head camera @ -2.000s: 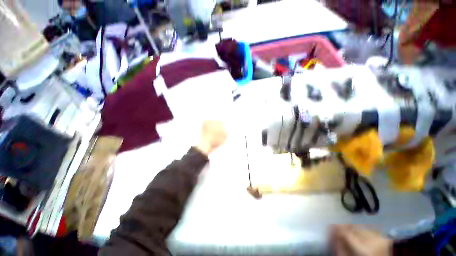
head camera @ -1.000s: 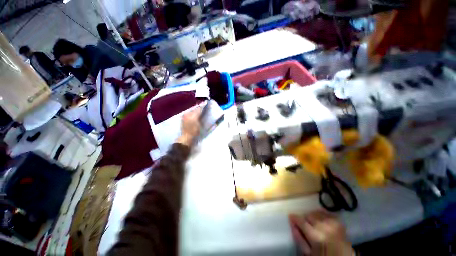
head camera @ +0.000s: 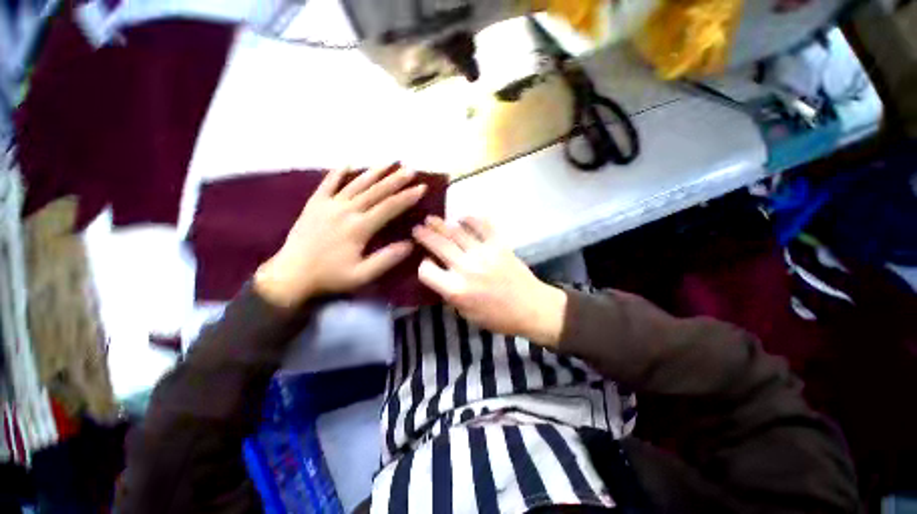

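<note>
A maroon cloth panel [head camera: 244, 234] lies flat across the front of the white table, its lower part at the table edge above my lap. My left hand [head camera: 347, 233] rests palm down on it with fingers spread. My right hand [head camera: 493, 279] touches the panel's right end with its fingertips, close beside my left fingers. Neither hand visibly grips the cloth. The sewing machine head [head camera: 417, 35] stands above and beyond my hands. Black-handled shears [head camera: 600, 134] lie right of the needle area.
A larger maroon piece [head camera: 131, 110] lies at the left. Brown paper [head camera: 65, 311] is at the table's left edge. A blue plastic basket [head camera: 292, 442] is below the table. Yellow pompoms [head camera: 694, 38] hang from the machine. Dark cloth [head camera: 734, 271] lies right. A striped apron [head camera: 493, 457] covers my lap.
The view has tilted down to the table front. My left hand has come back from the far pieces, and both hands now lie on a maroon panel near the edge.
</note>
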